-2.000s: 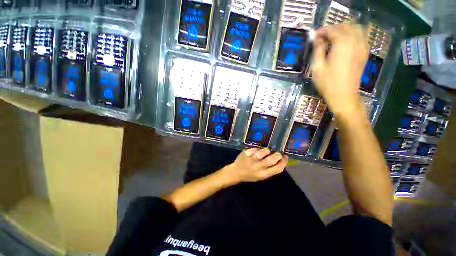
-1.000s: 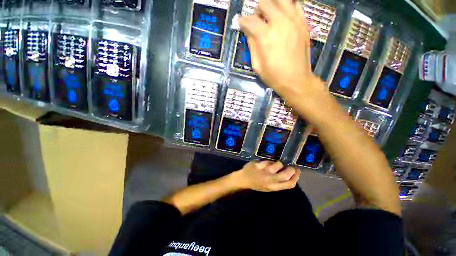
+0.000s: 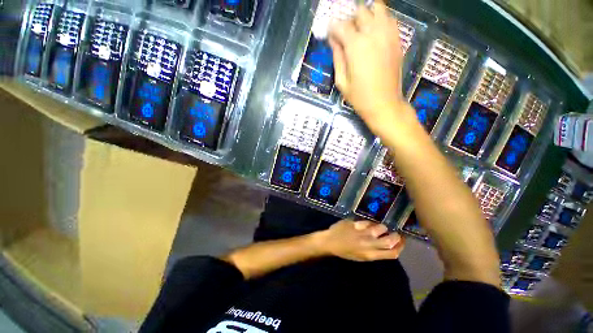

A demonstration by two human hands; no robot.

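Note:
A clear blister tray [image 3: 263,123] holds keypad phones in two rows, with pale gold keypads and dark, blue-printed screens. My right hand [image 3: 367,62] is over its back row at the left end, fingertips on the keypad part of the leftmost phone [image 3: 316,63]. A small white wipe [image 3: 323,25], blurred, is pinched in the fingertips. My right forearm hides parts of the front-row phones. My left hand [image 3: 369,240] is curled with nothing visible in it, at the tray's front edge.
A second tray [image 3: 224,156] of dark keypad phones lies at the left. An open carton [image 3: 133,221] stands below it. A white-labelled bottle [image 3: 572,131] is at the right edge, above stacked filled trays [image 3: 553,240].
My right hand has moved from the back row's middle to its left end. Both trays now appear further right and more tilted in the view. My left hand stays by the front edge.

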